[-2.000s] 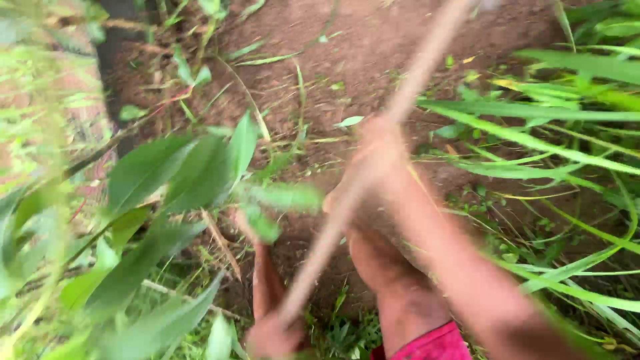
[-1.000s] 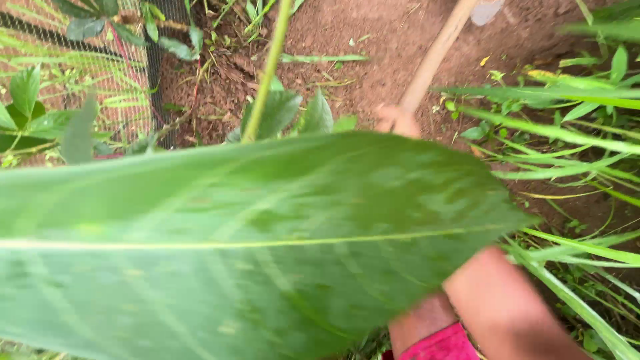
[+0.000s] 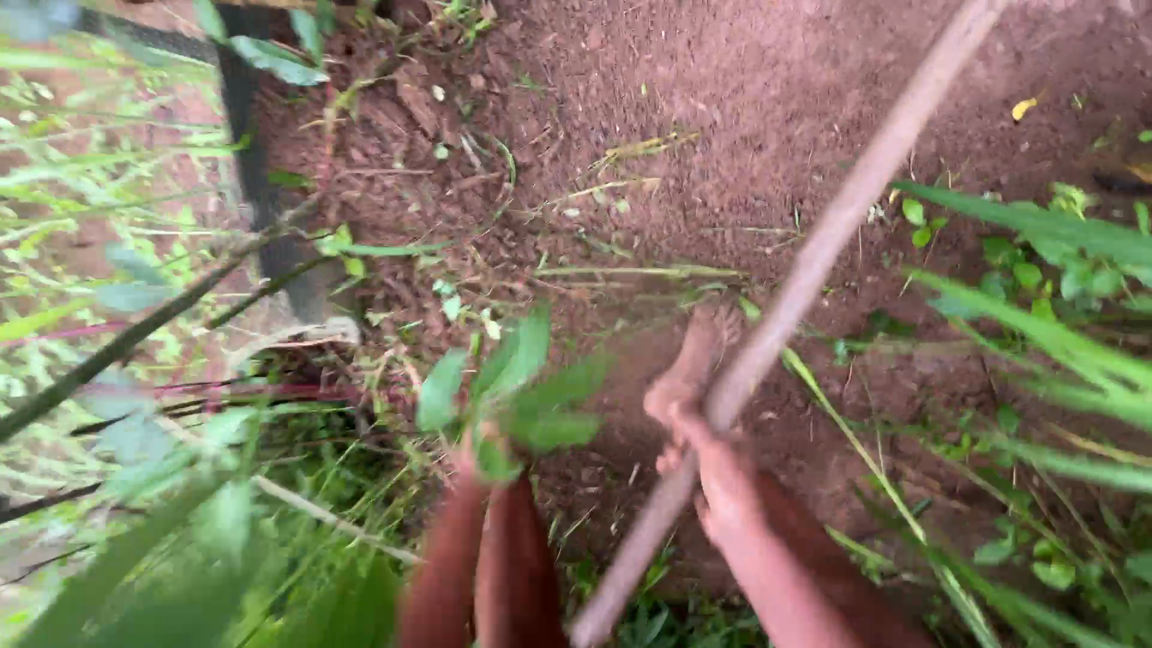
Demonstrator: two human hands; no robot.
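Note:
A long wooden handle [image 3: 832, 234] runs diagonally from the top right to the bottom centre; its upper end is out of frame. My right hand [image 3: 711, 459] is closed around its lower part, just beside my bare foot [image 3: 693, 355]. My left hand [image 3: 481, 450], blurred and mostly covered by green leaves [image 3: 531, 387], is off the handle, at the base of that leafy sprig. Whether its fingers grip the stem cannot be seen.
Reddish bare soil [image 3: 720, 135] with scattered stems lies ahead. A dark strip of netting or edging [image 3: 261, 180] stands at left, with a woody branch [image 3: 144, 328] crossing it. Long grass blades [image 3: 1062, 333] lean in from the right; blurred leaves fill the lower left.
My left hand, on the handle's lower end two seconds ago, is now away from it at the leaves. The large leaf that blocked the view one second ago no longer covers the middle.

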